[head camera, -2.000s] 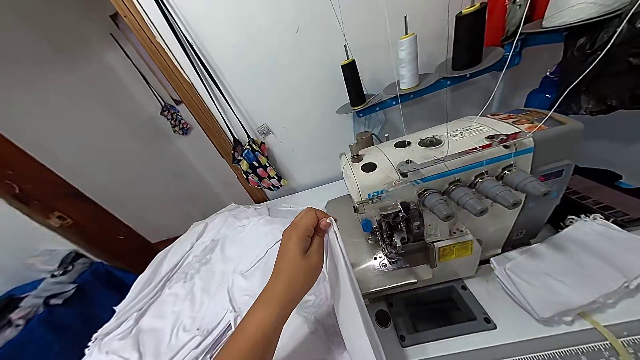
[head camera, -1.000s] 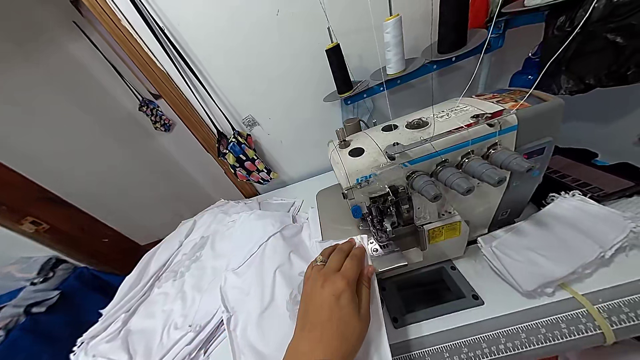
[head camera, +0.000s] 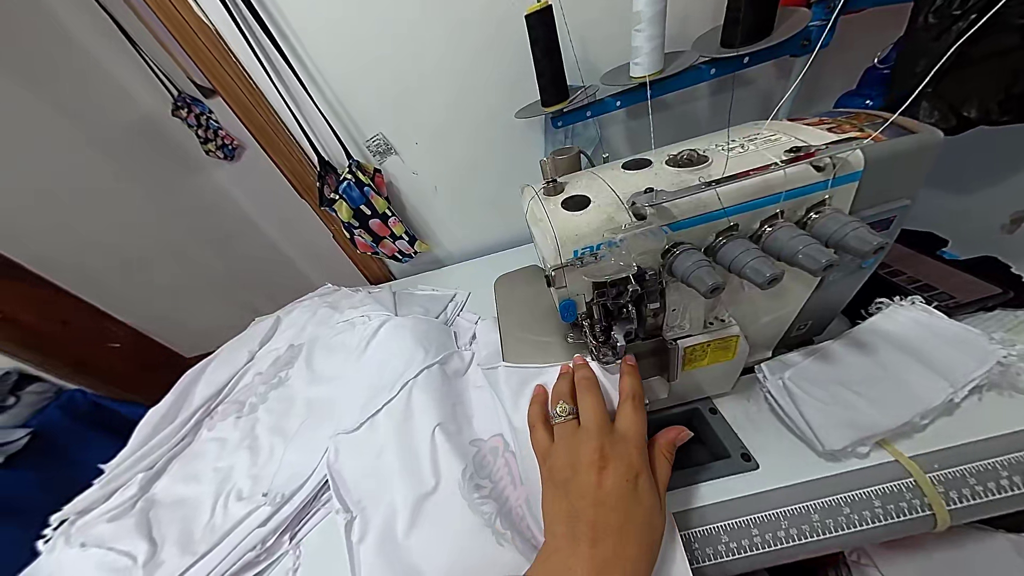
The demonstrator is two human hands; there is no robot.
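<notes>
My left hand point(head camera: 600, 456), with a ring on one finger, lies palm down on a piece of white fabric point(head camera: 432, 448) that has a faint pinkish print. Its fingertips rest at the fabric's edge, just in front of the presser foot point(head camera: 610, 346) of a Jack overlock sewing machine point(head camera: 704, 200). The thumb is spread to the right, over the edge of a dark recessed tray. How far the fabric reaches under the foot is hidden. My right hand is out of view.
Layered white fabric pieces point(head camera: 240, 384) spread over the left of the table. Folded white pieces point(head camera: 880, 376) lie at the right, above a ruler tape point(head camera: 848, 508) along the front edge. Thread cones point(head camera: 547, 56) stand behind the machine; patterned pouches point(head camera: 372, 212) hang on the left.
Two seconds ago my left hand pinched a fabric edge left of the machine. It has since come down flat on the fabric, and its fingertips are now at the presser foot.
</notes>
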